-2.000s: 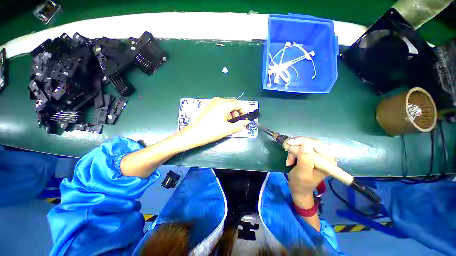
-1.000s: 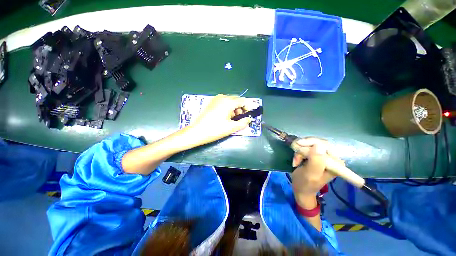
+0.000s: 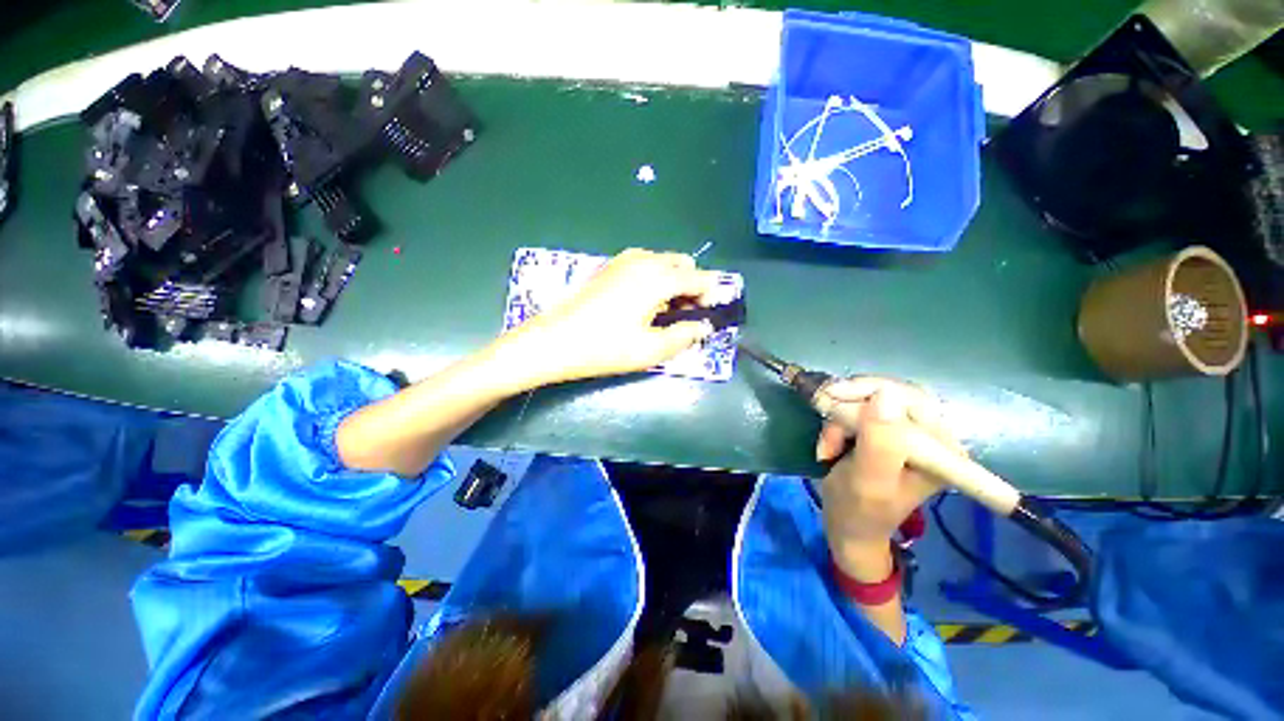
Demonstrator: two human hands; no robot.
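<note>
A flat white phone assembly with dark blue details lies on the green bench in front of me. My left hand rests over it and holds a small black plastic module between thumb and fingers at the assembly's right end. A thin lead end shows just above that hand. My right hand holds the cream soldering iron like a pen. Its thin metal tip points up-left, at the assembly's right edge near the module; I cannot tell if it touches. My left palm hides the assembly's middle.
A heap of black modules lies at left. A blue bin holds white leads. At right are a brown cup with silvery contents and a black round-mouthed housing. A small white scrap lies behind the assembly.
The whole view has shifted slightly, with the bin and heap a little higher in the picture. Both hands keep their holds, and the iron tip stays near the assembly's right edge.
</note>
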